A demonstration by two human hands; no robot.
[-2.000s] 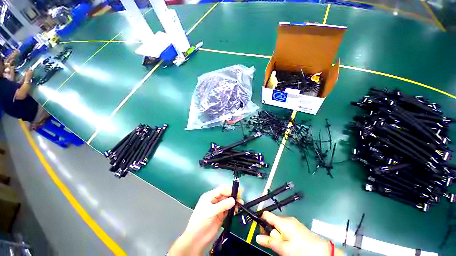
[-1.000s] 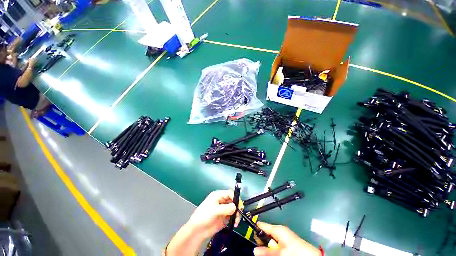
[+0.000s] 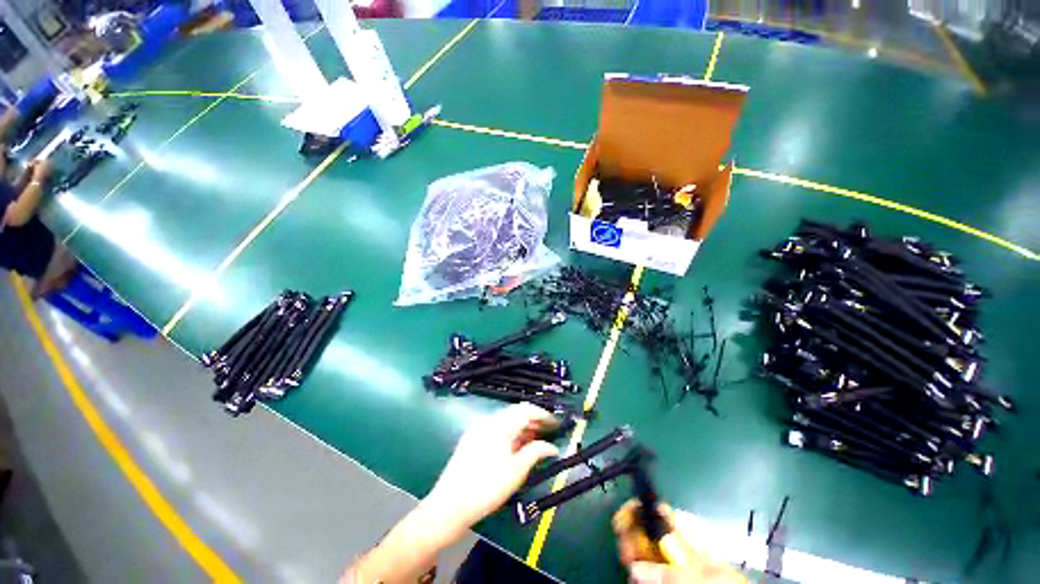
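My left hand is closed at the fingertips around a black cable assembly; only a short dark piece shows past the fingers. Two more cable assemblies with thin ties around them lie just right of and below it. My right hand, near the bottom edge and blurred, holds what looks like hand cutters, with dark jaws pointing up and a yellow-orange handle part. The jaws are close to the end of the lower cable assembly; I cannot tell if they touch.
Small cable pile at centre, another left, large heap right. Loose thin black ties lie behind. Clear bag, open carton, white strip, white uprights. A person is at far left.
My left hand has moved forward, and its cable no longer stands upright. My right hand has separated from it to the right; the cutters now point upward. The whole view has shifted slightly.
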